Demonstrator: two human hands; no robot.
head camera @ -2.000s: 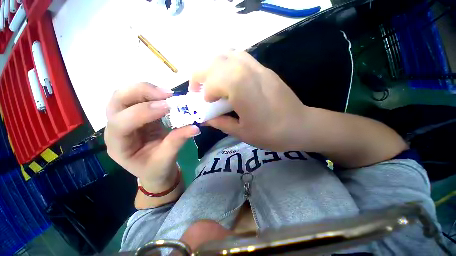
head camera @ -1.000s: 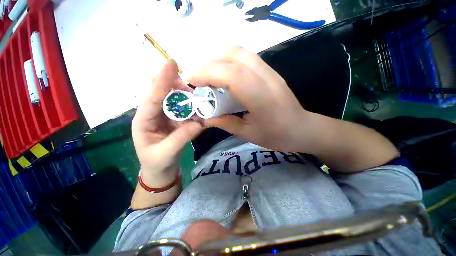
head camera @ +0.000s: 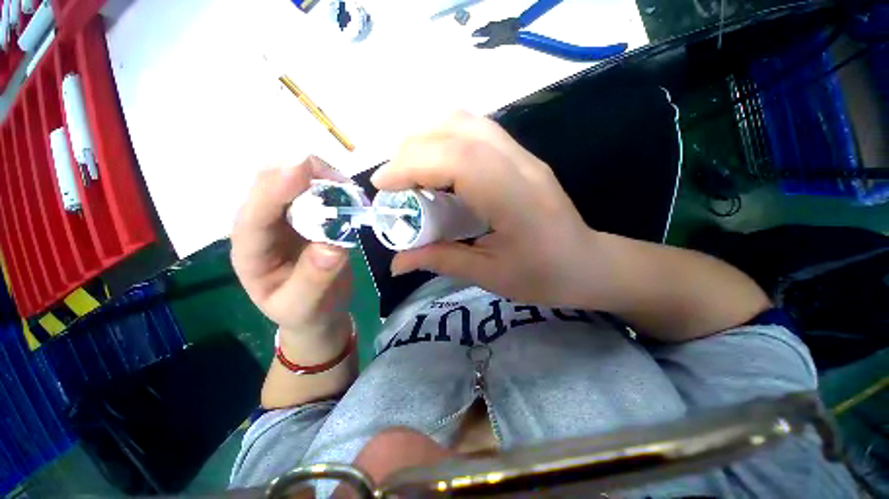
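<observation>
My left hand [head camera: 292, 258] holds a round white end part [head camera: 310, 214] between thumb and fingers, its open side showing dark and green electronics. My right hand [head camera: 492, 200] holds a white tube-shaped housing [head camera: 450, 216], its round open end facing left and showing parts inside. The two openings are close together, side by side. A thin white strip [head camera: 366, 211] crosses the small gap between them. The rest of the housing is hidden in my right palm.
A gold pen-like tool [head camera: 317, 112] and blue-handled cutters [head camera: 570, 45] lie on the white sheet [head camera: 185, 107]. A small round white-and-dark part [head camera: 349, 19] lies at the far edge. The slotted red tray [head camera: 97, 234] at left holds white tubes [head camera: 76, 117].
The two parts were pressed together two seconds ago, then opened out. Since one second ago my left hand has shifted left and turned its part, widening the gap and showing the strip.
</observation>
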